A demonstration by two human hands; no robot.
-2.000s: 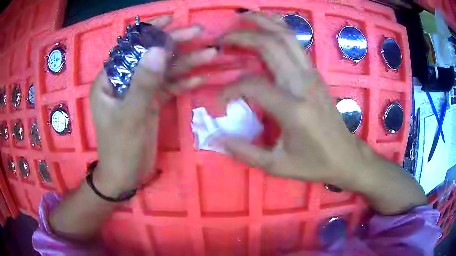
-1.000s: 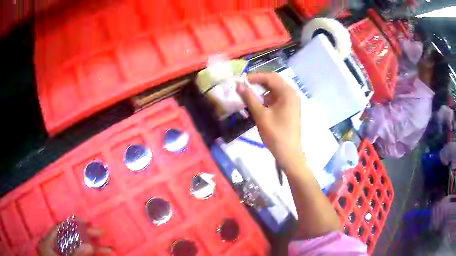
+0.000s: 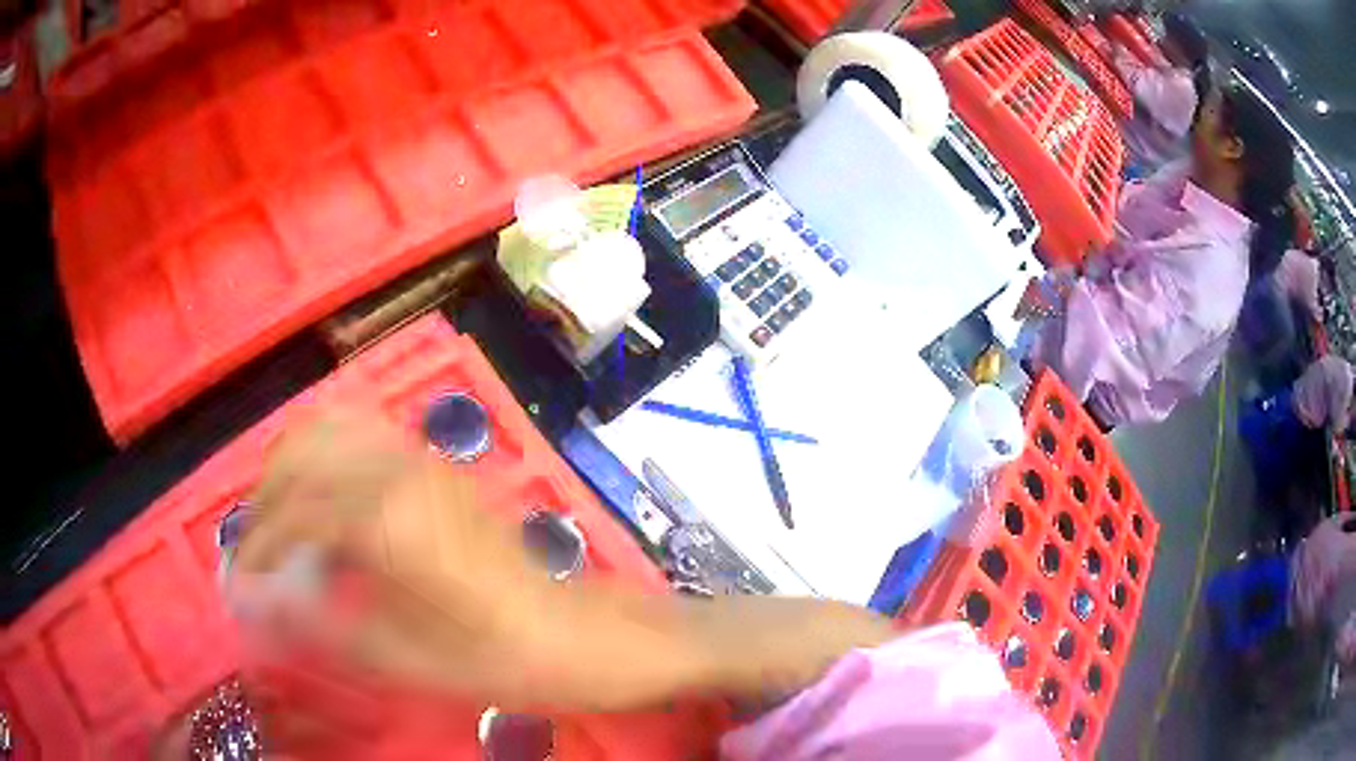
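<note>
My right hand (image 3: 350, 535) is blurred over the red foam tray (image 3: 446, 357) at the lower left. A whitish blurred patch, perhaps a wipe, shows at its fingers; its grip is unclear. A stack of shiny watch heads (image 3: 223, 724) stands at the bottom left edge, where only a bit of my left hand (image 3: 176, 739) shows, cut off and blurred. Round dark-faced watch heads lie in tray pockets, one near the top (image 3: 457, 427), one beside my forearm (image 3: 553, 543) and one at the bottom (image 3: 516, 734).
A black bin (image 3: 684, 320) holds white and yellow items. Right of it are a calculator (image 3: 751, 256), papers with crossed blue pens (image 3: 756, 431), a tape roll (image 3: 875, 82) and a red holed crate (image 3: 1063, 558). Another red tray (image 3: 402, 164) lies behind. A person in pink (image 3: 1153, 290) is at right.
My right hand has moved from the black bin down left over the foam tray. The view has shifted right, so my left hand and the stack are now mostly cut off.
</note>
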